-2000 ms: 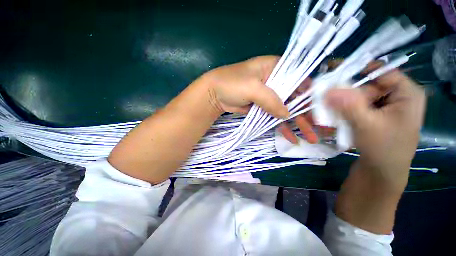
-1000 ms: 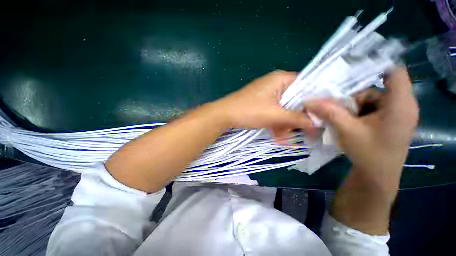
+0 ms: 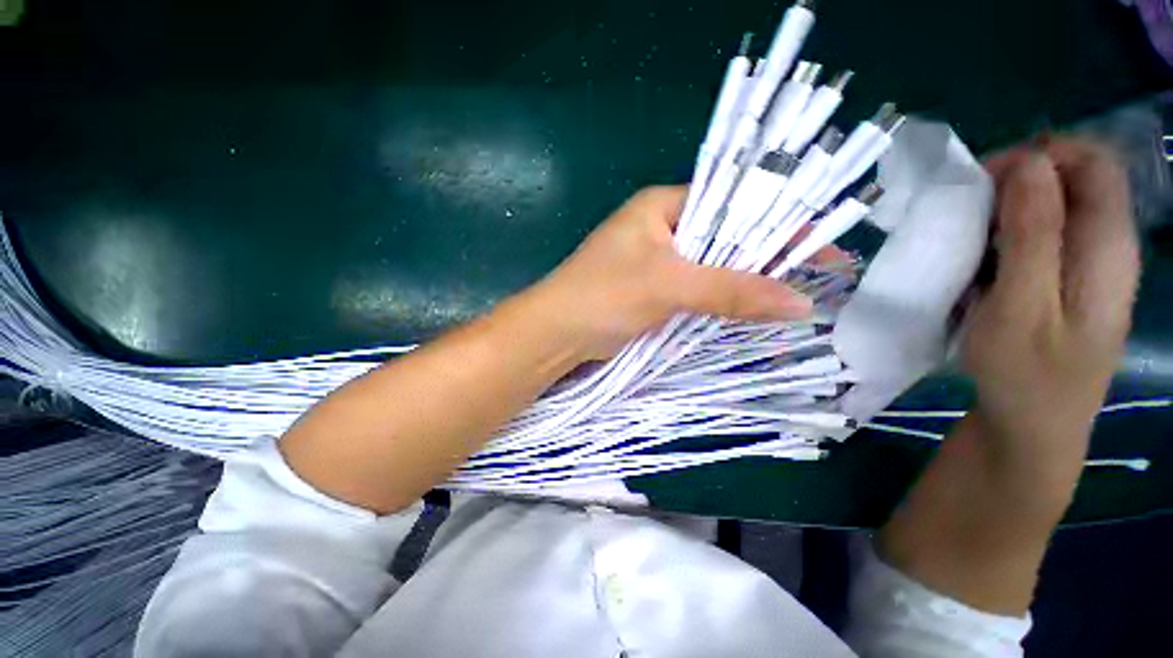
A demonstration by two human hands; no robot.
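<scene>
My left hand [image 3: 656, 276] is closed around a bunch of white cables below their plug ends. The white plug ends [image 3: 753, 199] with small metal tips fan upward and to the right out of the hand. My right hand [image 3: 1055, 257], slightly blurred, is to the right of the plugs and holds a limp white cloth [image 3: 920, 264] that hangs between it and the plug ends. Its fingertips are partly hidden. More white cables [image 3: 206, 392] run from the far left under my left forearm, with plug ends lying below my left hand.
The dark green glossy table [image 3: 322, 167] reflects light. Single white cords [image 3: 1132, 464] lie at the right. A greyish mass of cables [image 3: 90, 540] is at the lower left. A clear object [image 3: 1138, 161] is at the right edge. White coat sleeves are at the bottom.
My right hand has moved right, off the bunch, with the cloth now spread out beside the plugs. The plug ends in my left hand now point more upward and show clearly.
</scene>
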